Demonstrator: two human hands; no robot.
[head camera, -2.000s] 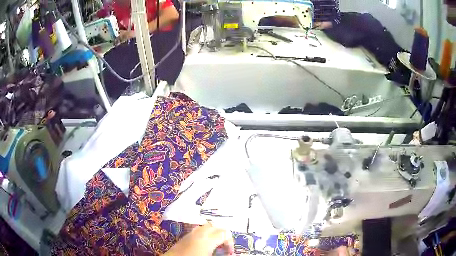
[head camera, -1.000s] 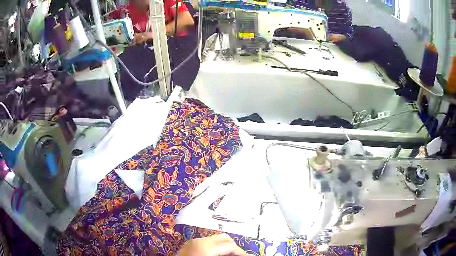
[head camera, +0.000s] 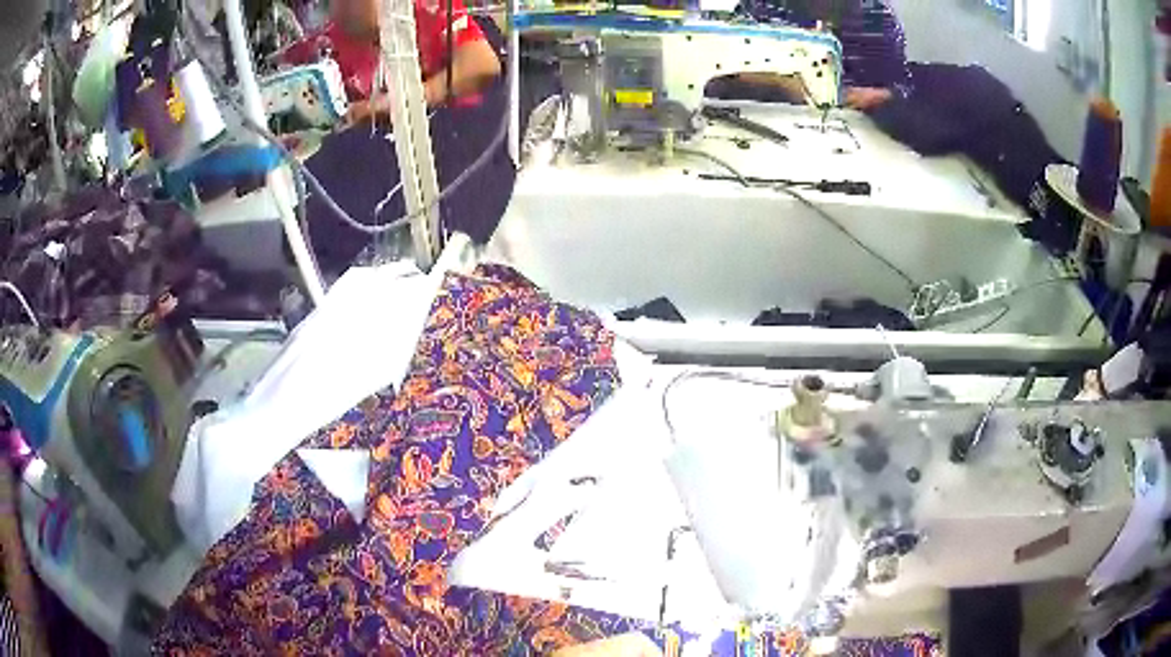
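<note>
Purple cloth with an orange paisley print (head camera: 443, 436) lies across the table, and a strip of it runs right along the bottom edge to below the machine head. White fabric (head camera: 308, 372) lies under and left of the print. The cream-white sewing machine head (head camera: 950, 513) is at the right; its needle area is low in view and unclear. My left hand (head camera: 614, 646) is mostly cut off by the bottom edge, over the printed cloth; its fingers are hidden. My right hand cannot be made out.
A neighbouring machine (head camera: 45, 398) stands at the left. Beyond the table are another white machine (head camera: 771, 58), a pole (head camera: 408, 128) and two seated people. A purple thread cone (head camera: 1101, 154) stands at the right. A black pad (head camera: 984, 621) is on the machine's front.
My left hand has sunk lower, mostly out of the picture. The fingertips seen low at the right two seconds ago no longer show. The print lies almost as before; the view has shifted slightly.
</note>
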